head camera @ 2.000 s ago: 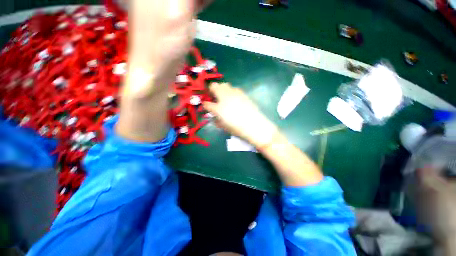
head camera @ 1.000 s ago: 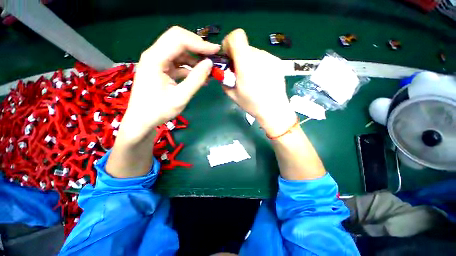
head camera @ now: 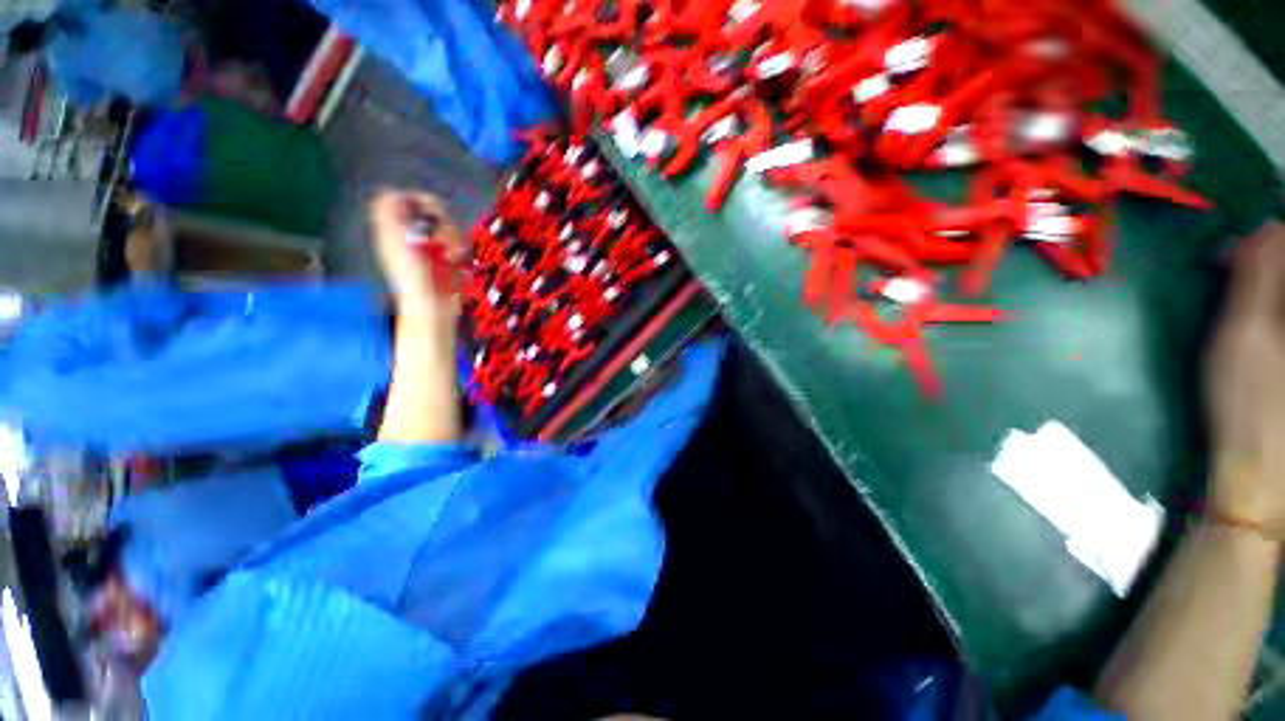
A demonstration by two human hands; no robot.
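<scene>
My left hand is stretched out at the left, beyond the bench edge and beside a low dark crate of red clamps. Its fingers are closed on a small red clamp with a dark and white end; blur hides whether a unit is in its jaws. My right hand is blurred and cut off by the right edge, over the bench; its fingers do not show clearly. A large heap of red clamps lies on the green bench. A white slip lies in front of my right wrist.
The bench edge runs diagonally through the middle. The conveyor's pale strip is at the top right. Other people's blue sleeves show at the top and left, near my left hand. A green and blue object is at the upper left.
The view has swung left and tilted. Both hands were together over the bench holding a dark unit and a red clamp; now they are apart, the left out beside the crate.
</scene>
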